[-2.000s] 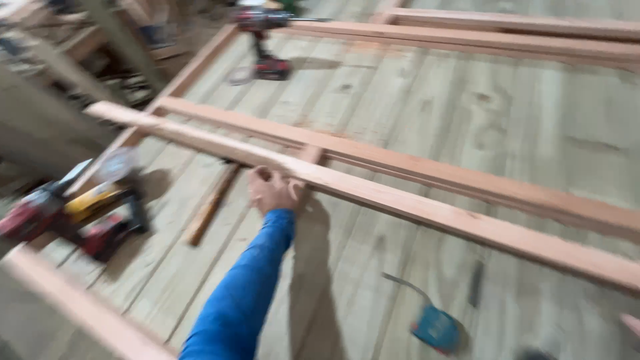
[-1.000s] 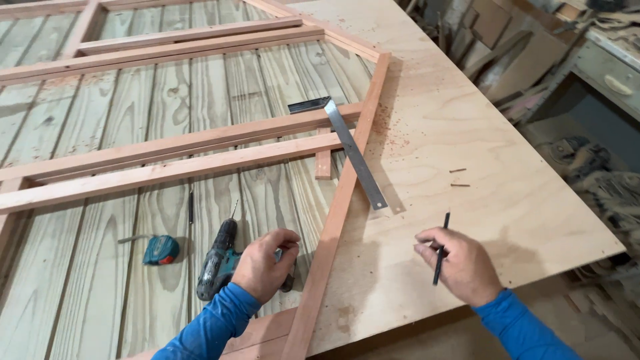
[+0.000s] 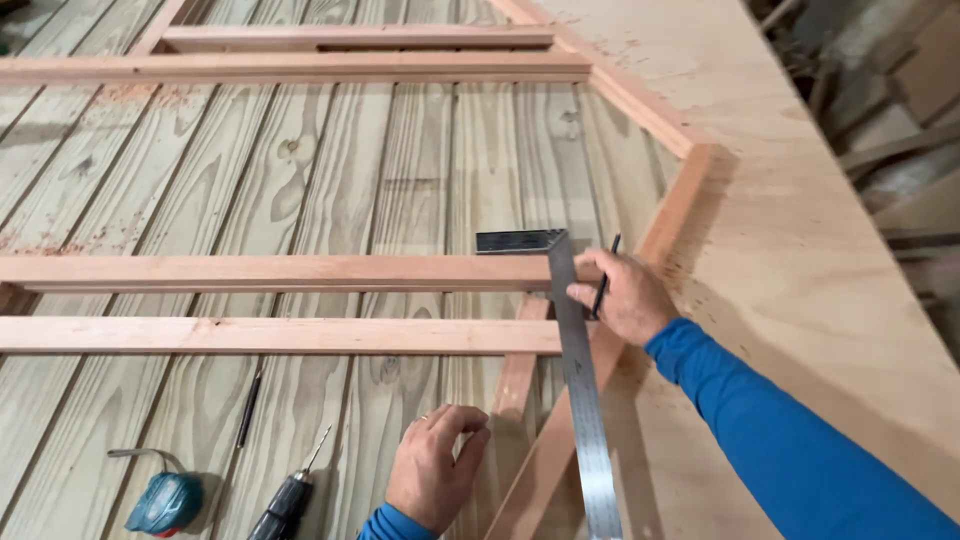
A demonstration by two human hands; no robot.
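Note:
A dark pencil (image 3: 606,276) is held in my right hand (image 3: 626,292), whose fingertips are at the blade of a try square (image 3: 577,375). The square's dark stock (image 3: 519,241) lies just beyond a reddish wooden rail (image 3: 300,271), and its blade crosses that rail and a paler strip (image 3: 285,335) below it. My left hand (image 3: 442,465) hovers or rests over the boards, fingers curled, with nothing seen in it. Near it is a short wood block (image 3: 517,375), partly under the paler strip. An angled frame piece (image 3: 555,450) passes beneath the blade.
A power drill with a bit (image 3: 285,502), a teal tape measure (image 3: 166,501) and a second pencil (image 3: 250,409) lie on the grooved boards at lower left. More frame rails (image 3: 300,67) cross farther off. A plywood sheet (image 3: 787,262) lies at right, with sawdust on it.
My right hand has moved from over the plywood to the square, keeping the pencil. My left hand is now beside the wood block, away from the drill. The view has moved closer.

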